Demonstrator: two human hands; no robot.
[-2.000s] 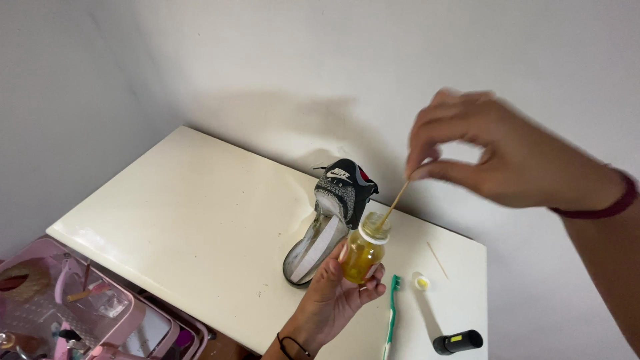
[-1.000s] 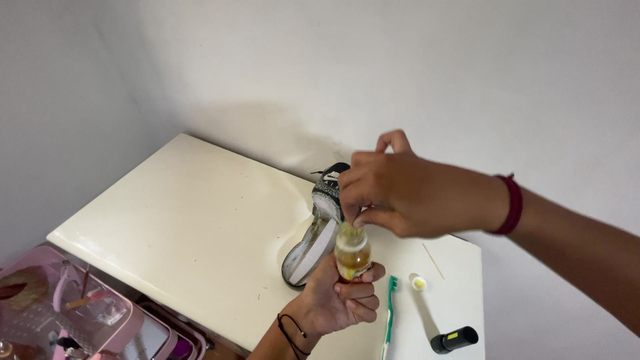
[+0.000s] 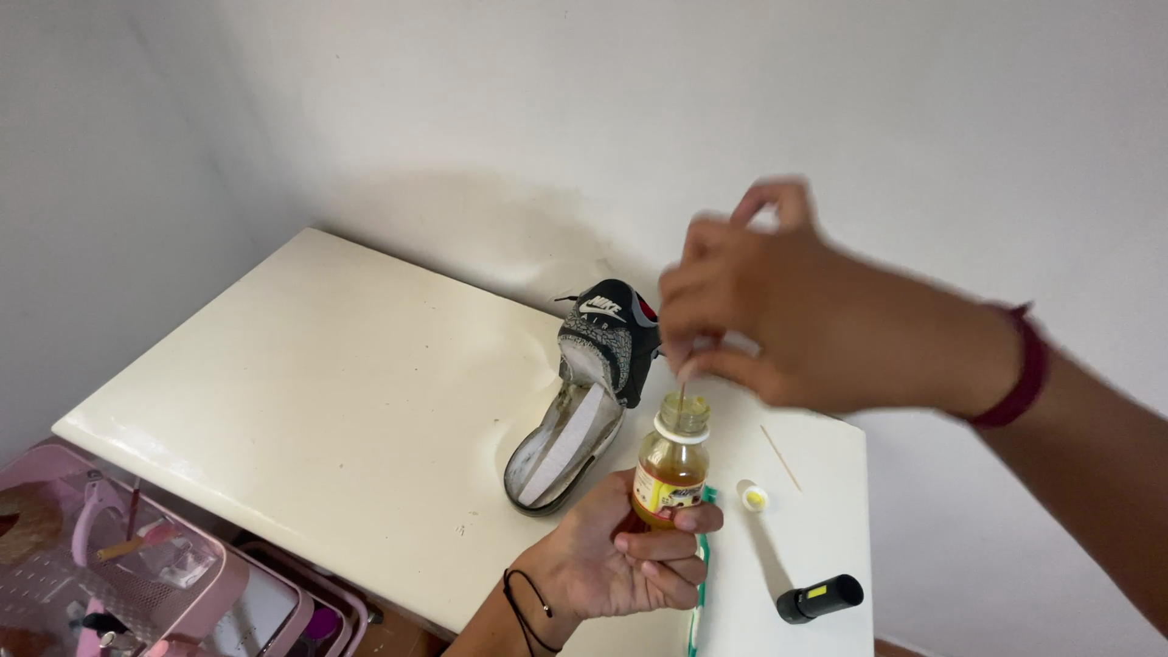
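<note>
My left hand (image 3: 630, 547) holds a small open glass bottle (image 3: 671, 470) of amber-yellow liquid upright, its label facing up and outward. Above its mouth, my right hand (image 3: 757, 310) pinches a thin wooden stick (image 3: 683, 392), whose lower end is inside the bottle's neck. Behind the bottle lies a black and grey Nike Air sneaker (image 3: 598, 351), its sole (image 3: 561, 452) peeled away from the upper and showing the inner face. A green toothbrush (image 3: 703, 584) lies partly hidden behind my left hand. Right of it are a white bottle cap (image 3: 754, 496) with yellow inside and another thin stick (image 3: 781, 458).
The white table (image 3: 365, 383) stands against a pale wall. A small black flashlight (image 3: 819, 599) lies near its right edge, casting a shadow. At the lower left, beside the table, a pink plastic basket (image 3: 228, 584) holds assorted small items.
My right hand was higher and to the right two seconds ago, with the stick slanting into the bottle. It is now closer over the bottle, and the stick stands more upright.
</note>
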